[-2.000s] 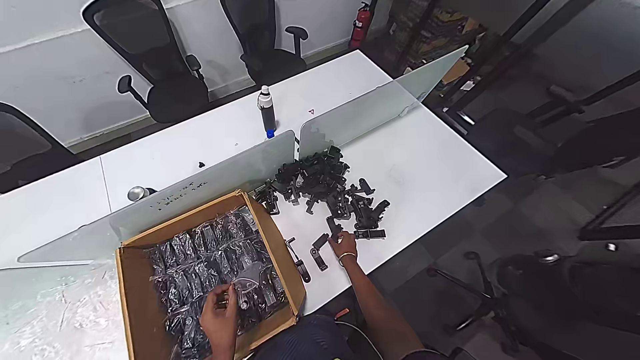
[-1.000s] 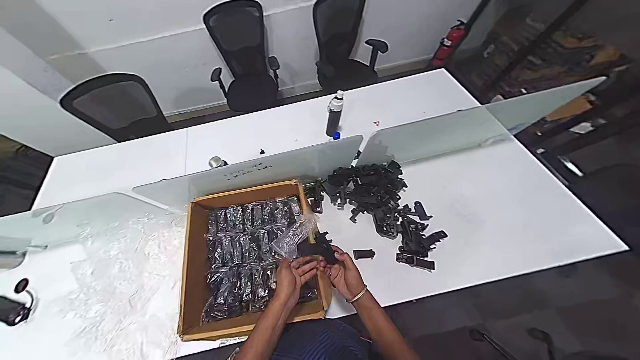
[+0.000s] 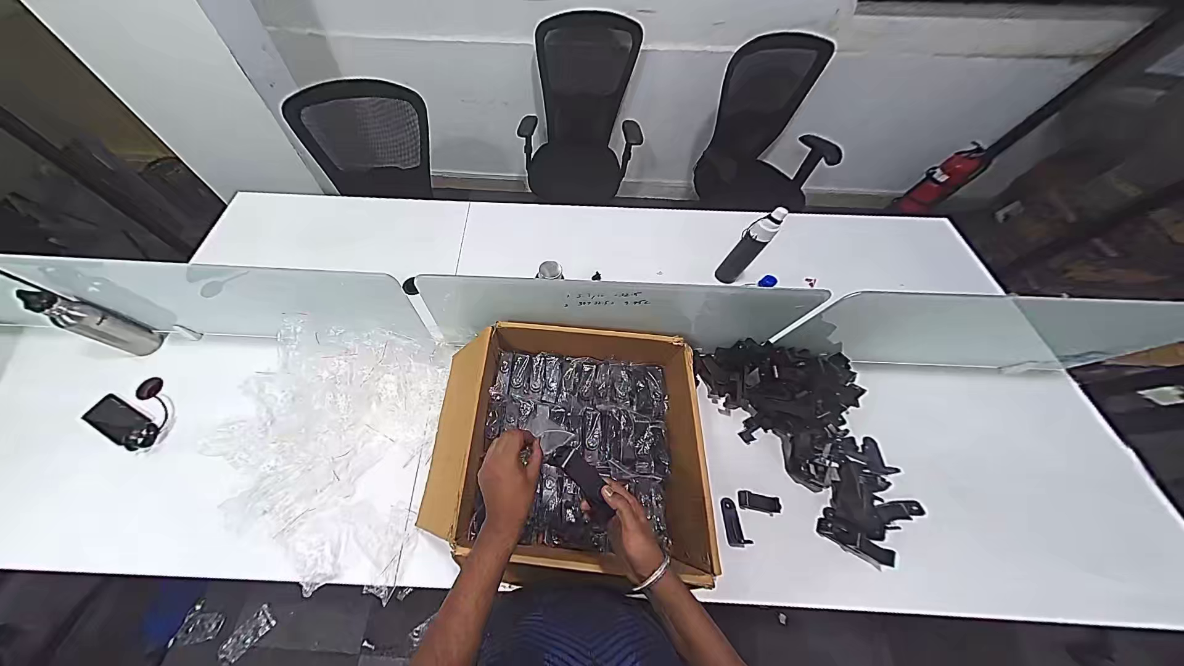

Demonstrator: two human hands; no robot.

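Observation:
Over an open cardboard box (image 3: 700,462), my left hand (image 3: 511,481) pinches the edge of a small clear plastic bag (image 3: 552,438). My right hand (image 3: 627,525) grips a black plastic part (image 3: 587,481), whose upper end is at the bag's mouth; whether it is inside the bag I cannot tell. Rows of bagged black parts (image 3: 606,388) fill the box beneath both hands. To the right of the box lies a heap of loose black parts (image 3: 795,388), with a small black clip (image 3: 759,502) and a slim black piece (image 3: 733,523) apart from it.
A spread of clear plastic bags (image 3: 342,444) covers the table left of the box. Behind the box stands a glass divider (image 3: 703,310). A steel bottle (image 3: 102,324) and a black device with a cable (image 3: 120,421) lie at the left. A dark bottle (image 3: 749,245) is beyond the divider.
My hands, earlier together near the box's right side, are now over its middle with the bag and the black part. Two seconds ago my right hand was at the loose parts. The view has swung left.

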